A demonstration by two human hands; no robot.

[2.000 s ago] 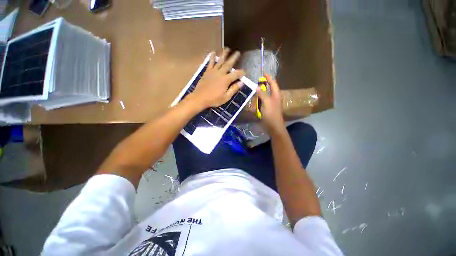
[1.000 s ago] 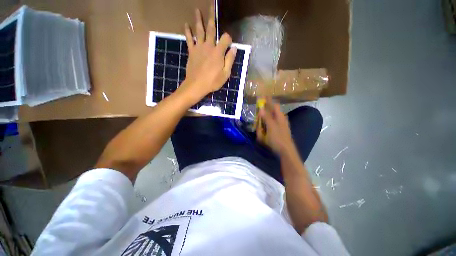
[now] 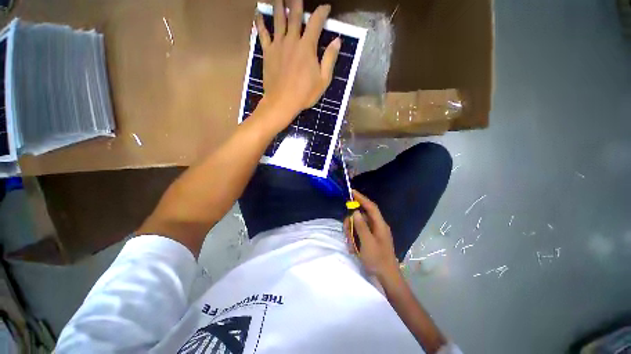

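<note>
A solar panel (image 3: 311,131) lies face up and slightly turned over the table's front right corner, its near end past the edge above my lap. My left hand (image 3: 294,69) lies flat on its dark face with fingers spread, pressing it. My right hand (image 3: 370,235) is shut on a yellow-and-black utility knife (image 3: 353,205) below the panel's near right corner. The knife's long thin blade points up toward the panel's right edge. Whether it touches the edge cannot be told.
A thick stack of panels (image 3: 62,90) stands at the table's left. The open waste carton (image 3: 443,55) is at the right, with a whitish clump of trimmings (image 3: 370,52) inside and a taped flap (image 3: 408,110). Thin trimmings lie on the floor and table. A blue item shows between my legs.
The panel has turned and moved, its far end now further up. My left hand has moved with it, staying on top. My right hand with the knife has come down toward my body.
</note>
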